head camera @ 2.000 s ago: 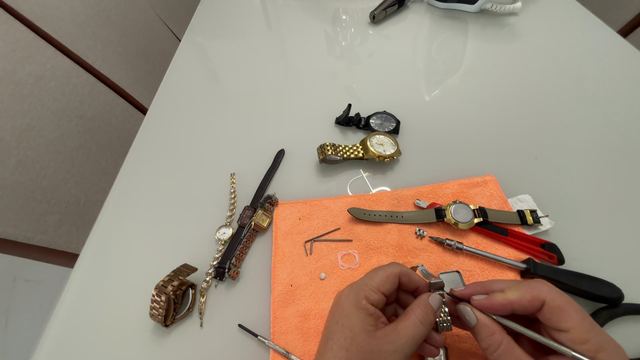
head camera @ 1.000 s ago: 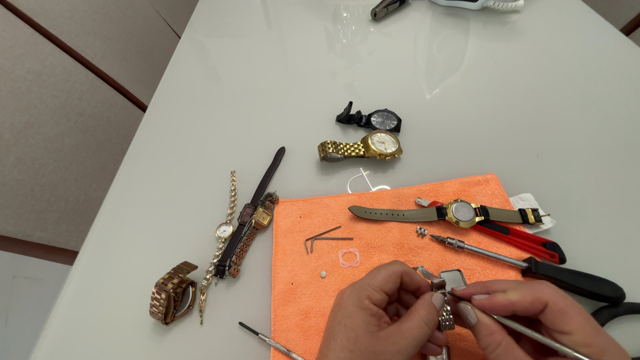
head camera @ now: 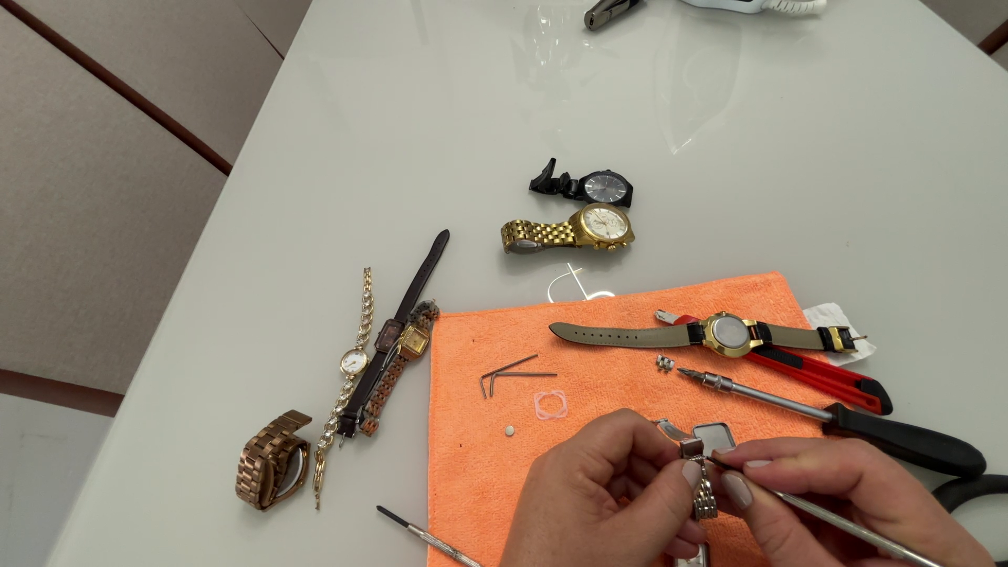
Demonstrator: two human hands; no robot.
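Note:
My left hand [head camera: 610,500] pinches a silver metal-link watch bracelet [head camera: 705,498] over an orange cloth [head camera: 488,472]. My right hand [head camera: 850,496] holds a slim metal tool [head camera: 858,530], its dark tip touching the bracelet beside my left fingertips. A rectangular metal watch part [head camera: 713,435] shows just behind the fingers, and part of a watch case [head camera: 691,556] lies below them, mostly hidden. Near the hands on the cloth are a pink gasket-like ring [head camera: 550,405], a small round button cell [head camera: 509,431], two hex keys [head camera: 520,373] and a loose bracelet link piece [head camera: 665,363].
A strap watch [head camera: 728,334] lies face down over a red utility knife [head camera: 827,379]. A black-handled screwdriver [head camera: 898,441] is at right, a small screwdriver [head camera: 425,535] at lower left. Several watches, including a bronze one [head camera: 272,461] and a gold one [head camera: 605,226], rest on the white table [head camera: 441,118].

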